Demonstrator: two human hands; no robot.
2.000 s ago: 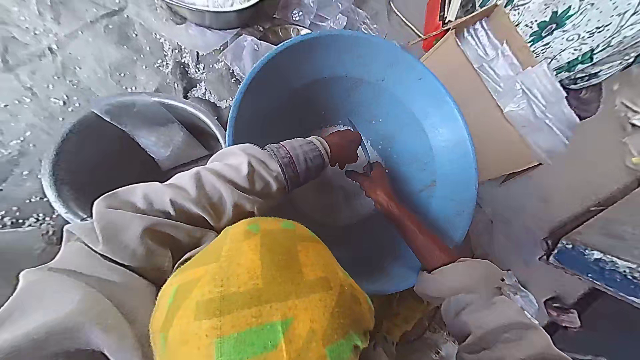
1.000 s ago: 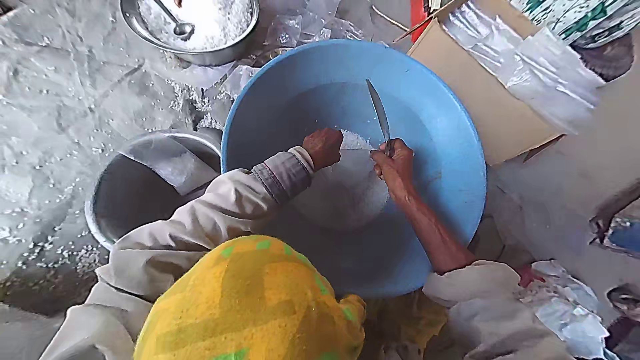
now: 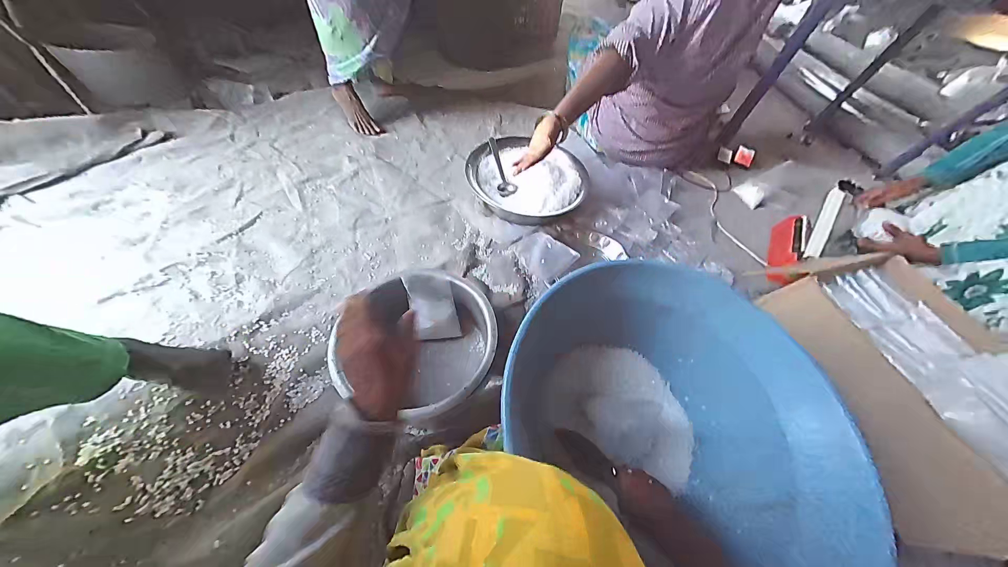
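My left hand (image 3: 376, 354), blurred, is raised over the left side of a round metal pot (image 3: 490, 339); its finger positions are unclear. Inside the pot, a clear plastic packet (image 3: 433, 307) leans against the far wall. The large blue basin (image 3: 756, 354) holds a heap of white grains (image 3: 638, 409). Low in the basin, my right hand (image 3: 646, 496) grips a knife (image 3: 584, 453), whose dark blade points left over the grains. The yellow cloth (image 3: 520, 512) lies below, between my arms.
A cardboard box (image 3: 874, 378) of plastic bags stands right of the basin. Ahead, a co-worker's hand (image 3: 539, 150) touches white grains in a steel bowl (image 3: 526, 216) with a spoon (image 3: 502, 175). Another person's hands are near a red and white device (image 3: 787, 244). Scattered grains (image 3: 181, 449) and a foot lie left.
My left hand has moved out of the blue basin, leftward to above the metal pot. My right hand has moved lower in the basin with the knife. The view has swung up and left.
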